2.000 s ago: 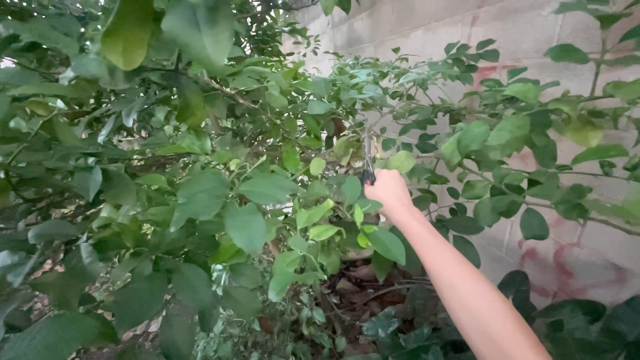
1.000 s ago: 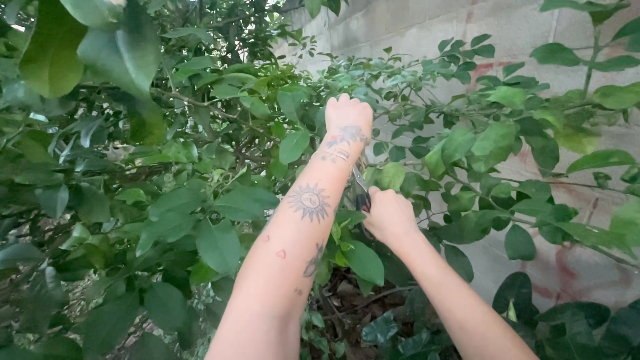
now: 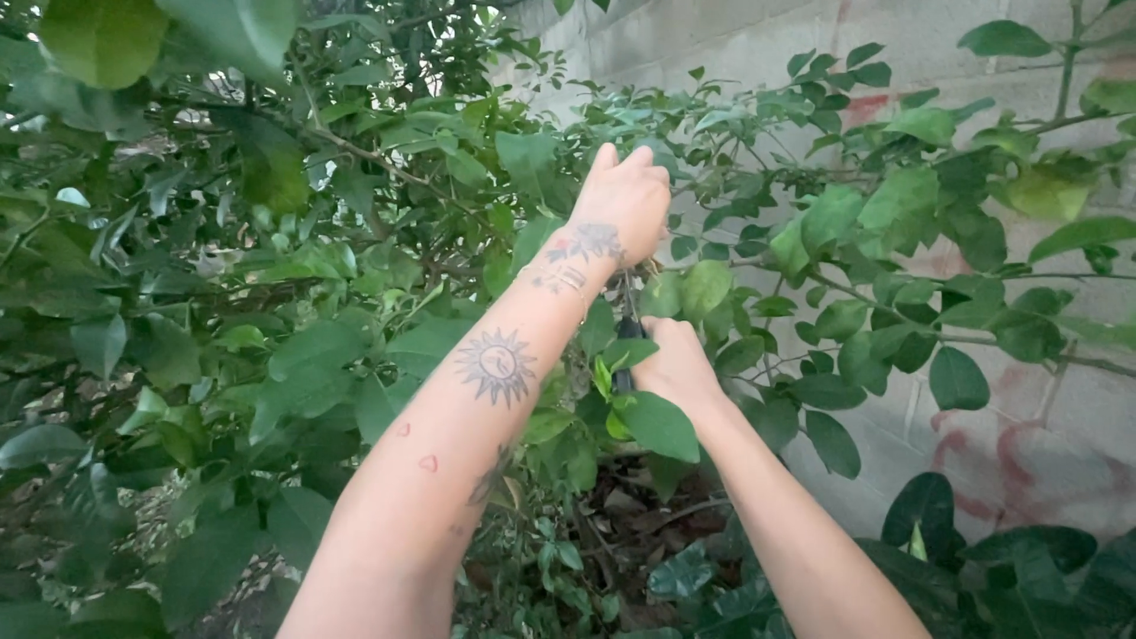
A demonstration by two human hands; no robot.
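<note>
My right hand (image 3: 676, 359) is closed around the dark handle of a bladed cutting tool (image 3: 630, 328), which looks like shears or scissors. Its metal blade points up, and its tip is hidden behind my left wrist. Above and slightly left of it, my left hand (image 3: 627, 200) is raised among the leaves of a shrub (image 3: 661, 424), fingers curled. Whatever those fingers may hold is hidden by the hand itself. Bits of dry, brownish stem show just beside my left wrist. Green leaves partly cover the tool's handle.
Dense leafy branches (image 3: 390, 164) spread across the left and centre. A concrete block wall (image 3: 896, 435) with red paint marks stands at the right, with more branches in front of it. Dry leaf litter (image 3: 639, 524) and low broad-leaved plants (image 3: 923, 515) lie below.
My left arm, not in view two seconds ago, has come in and reached up into the shrub above the tool. My right hand stays on the tool in about the same place.
</note>
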